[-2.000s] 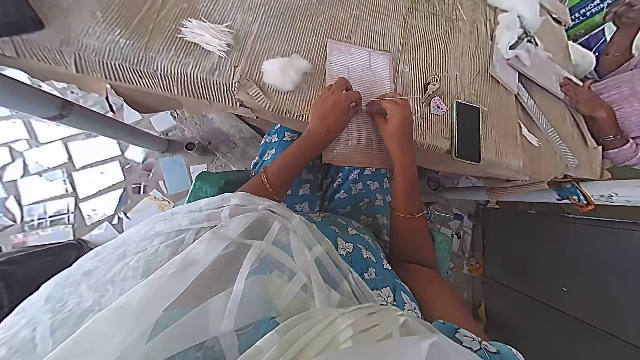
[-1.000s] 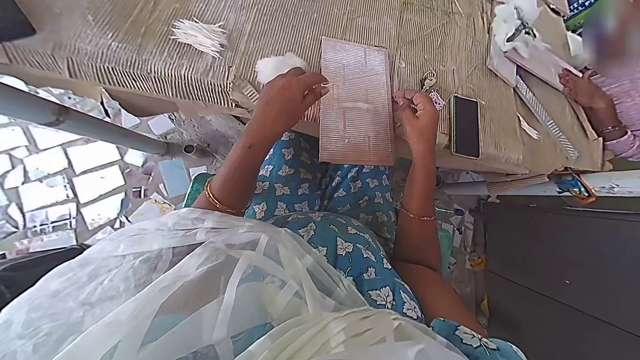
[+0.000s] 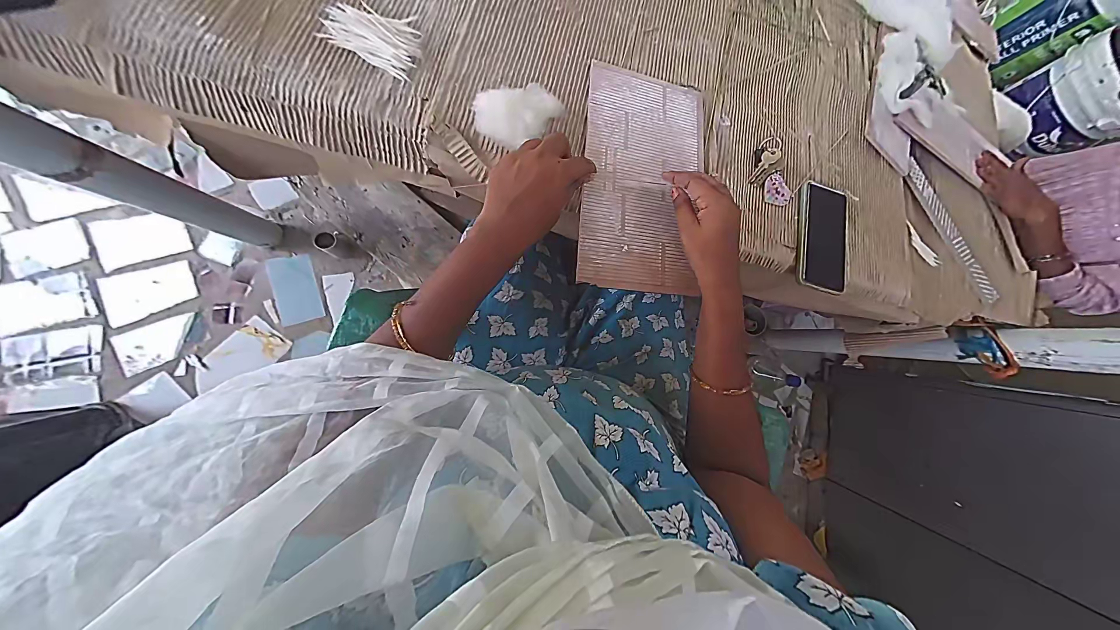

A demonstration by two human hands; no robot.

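A pinkish rectangular panel [image 3: 643, 219] with fine ridges and thin raised strips lies at the table's edge, its near end over my lap. At the panel's left edge, my left hand [image 3: 535, 179] has thumb and fingertips together; whether something thin is between them is too small to tell. My right hand [image 3: 707, 210] is at the right edge, fingers bent over the panel, and I cannot tell if it pinches anything. A tuft of white cotton wool [image 3: 516, 114] sits just beyond my left hand. Farther left is a bundle of thin white sticks [image 3: 372, 37].
Corrugated cardboard [image 3: 507, 44] covers the table. Keys [image 3: 766, 159] and a phone [image 3: 822, 236] lie right of the panel. Another person's hand [image 3: 1015, 188] rests by pale strips at the far right, near paint buckets [image 3: 1081, 92]. A metal pipe [image 3: 131, 171] runs at the left.
Two seconds ago both hands were together over the panel's middle. They moved apart, the left going toward the cotton wool, and now the left is back at the panel's left edge.
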